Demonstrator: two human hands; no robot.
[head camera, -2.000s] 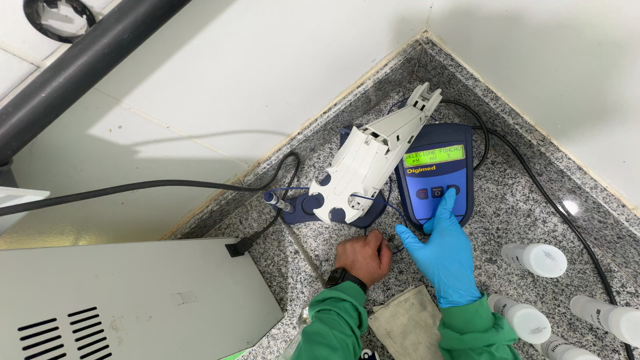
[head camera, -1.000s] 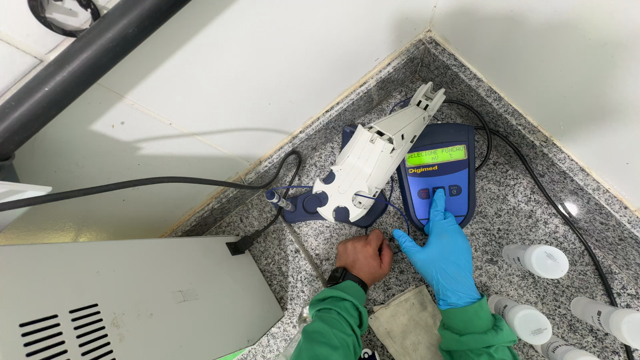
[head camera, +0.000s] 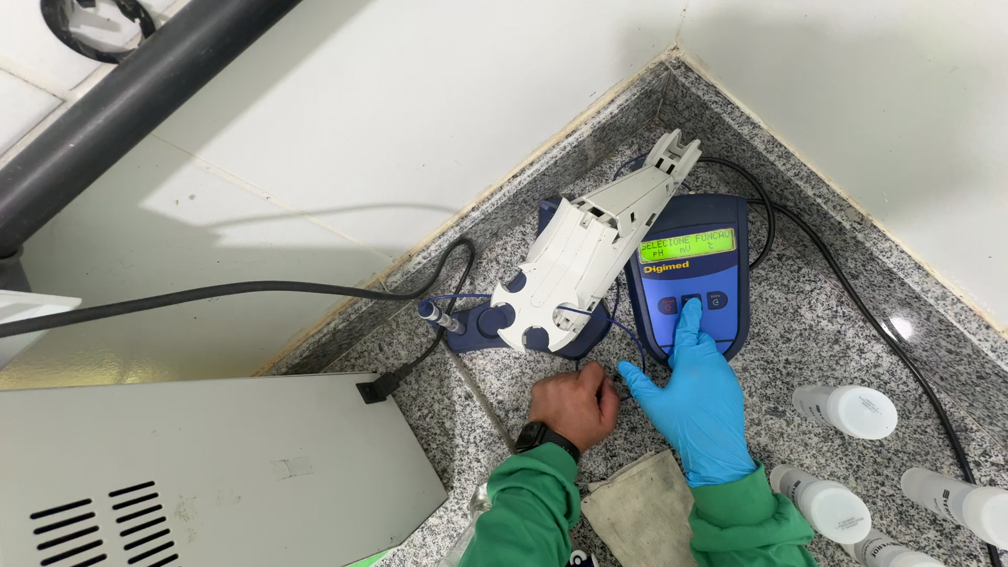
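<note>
A blue Digimed pH meter (head camera: 690, 276) with a lit green display lies on the granite counter. My right hand (head camera: 697, 402), in a blue nitrile glove, rests its index finger on the meter's middle button; its thumb is spread and it holds nothing. My left hand (head camera: 575, 405), ungloved and with a black watch, is curled low beside the right thumb, by a thin cable; whether its fingers pinch anything is hidden. Above it a white plastic electrode holder arm (head camera: 579, 264) reaches over its dark blue base (head camera: 472, 329). A probe (head camera: 441, 316) stands at the base's left end.
Several white-capped plastic bottles (head camera: 864, 412) stand at the right. A folded beige cloth (head camera: 642, 512) lies between my forearms. A grey metal housing (head camera: 213, 472) fills the lower left. Black cables (head camera: 858, 291) run along the wall, and a dark pipe (head camera: 134, 110) crosses the upper left.
My right index finger has moved left from the meter's right button to the middle one. The display's text has changed. My left hand has stayed in place.
</note>
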